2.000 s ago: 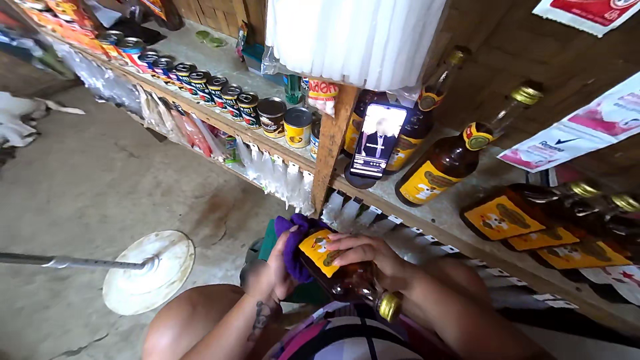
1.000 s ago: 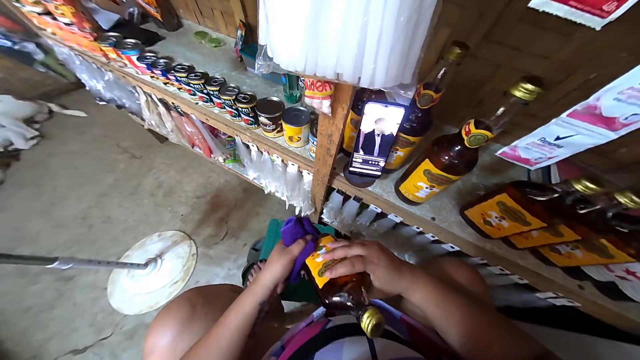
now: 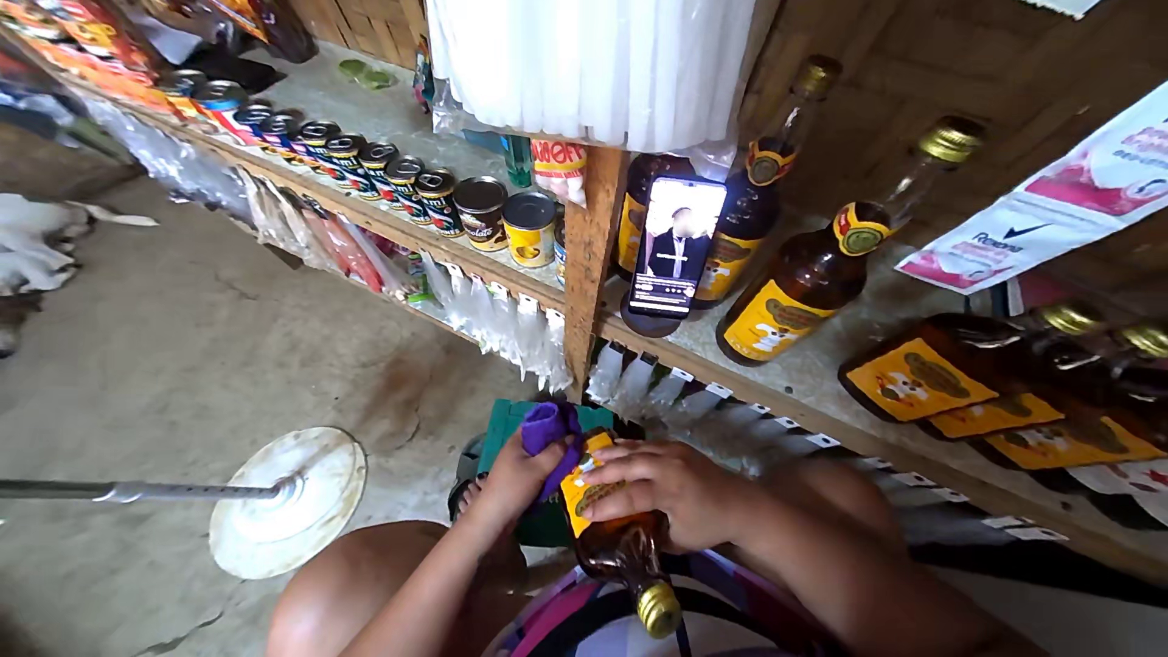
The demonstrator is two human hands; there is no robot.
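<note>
A brown glass bottle (image 3: 620,547) with a yellow label and gold cap lies tilted over my lap, its neck toward me. My right hand (image 3: 662,493) is wrapped around its labelled body from the right. At the bottle's base end, my left hand (image 3: 525,479) grips a purple cloth (image 3: 551,436), which touches the bottle's left side. Just beyond both hands is the wooden shelf post (image 3: 591,265). A lit smartphone (image 3: 677,246) stands upright on a round dark base on the shelf, with similar bottles (image 3: 785,301) behind and beside it.
Small cans (image 3: 401,187) line the left shelf. More bottles (image 3: 922,379) lie on their sides at right. Packs of white candles or tubes (image 3: 593,68) and sachets (image 3: 1040,219) hang above, plastic bags (image 3: 497,319) below. A round white stand base (image 3: 288,502) is on the floor; a green object (image 3: 511,420) sits below my hands.
The bottle has turned so its neck points more toward me than two seconds ago. My left hand and the purple cloth have shifted from around its base to its left side.
</note>
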